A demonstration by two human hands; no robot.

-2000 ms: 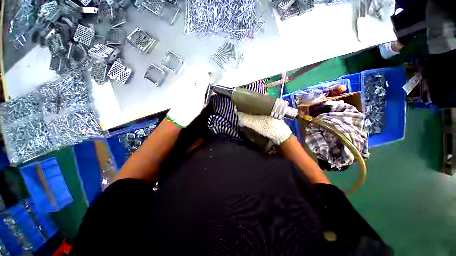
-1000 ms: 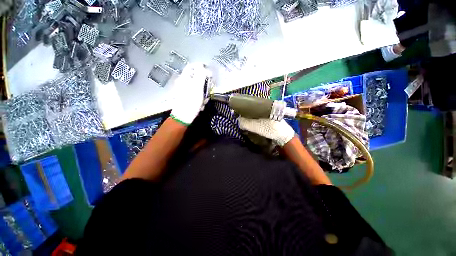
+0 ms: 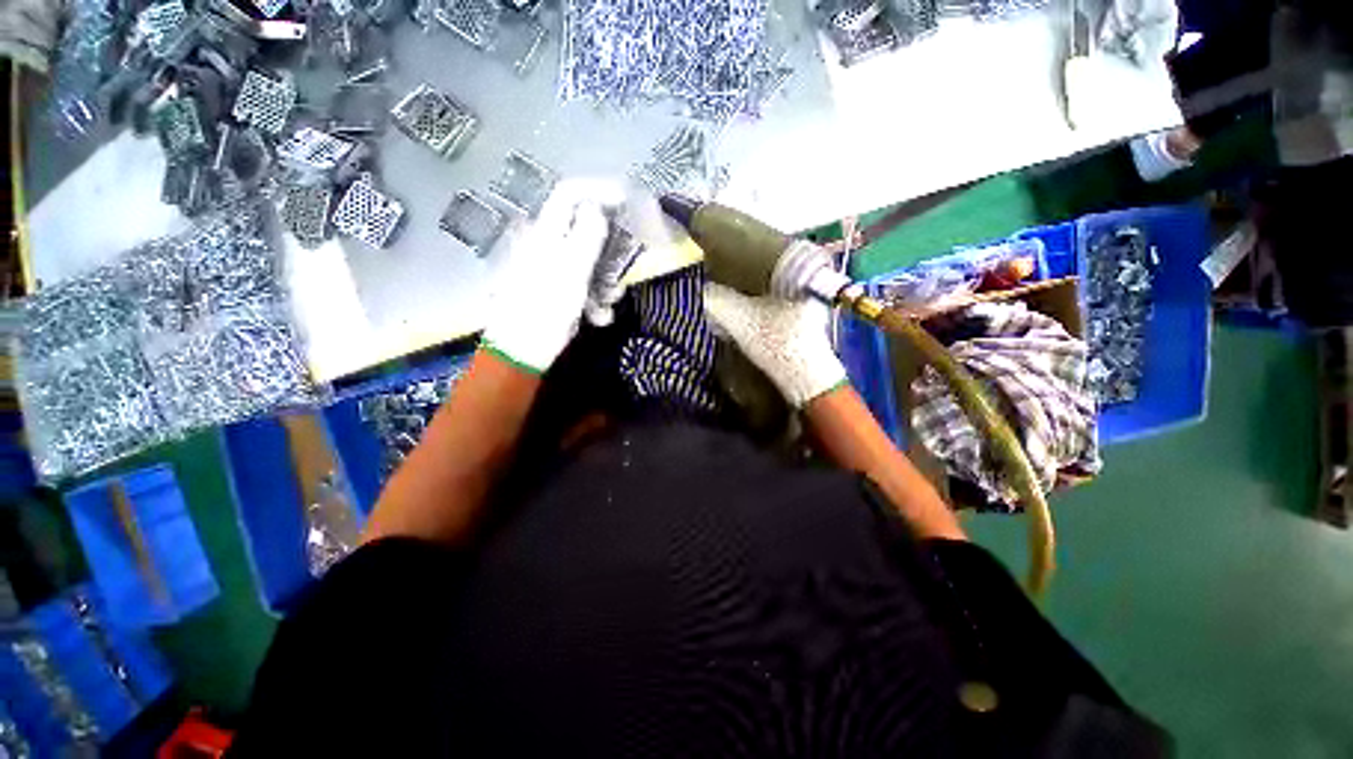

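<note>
My left hand (image 3: pixel 552 282), in a white knit glove with a green cuff edge, holds a small grey metal workpiece (image 3: pixel 617 255) at the bench's front edge. My right hand (image 3: pixel 779 338), in a white knit glove, holds an olive-grey air tool (image 3: pixel 738 248) by its rear part. The tool's dark nose points up and left, near slim silver parts on the bench, and appears apart from the workpiece. A yellowish-tan hose (image 3: pixel 968 389) curves down from the tool's rear. Striped cloth (image 3: pixel 675 338) lies on my lap.
Perforated metal plates (image 3: pixel 267 103) heap at the bench's left. Shiny pins (image 3: pixel 668 52) lie at its middle. Clear bags of hardware (image 3: pixel 163 334) cover the left corner. Blue bins (image 3: pixel 1172 326) and a checked cloth (image 3: pixel 1016 389) are at the right. Another person's hand (image 3: pixel 1162 154) shows upper right.
The air tool's nose has moved up and away from the workpiece, and the tool now tilts. The hose hangs more steeply. The workpiece has turned in my left hand.
</note>
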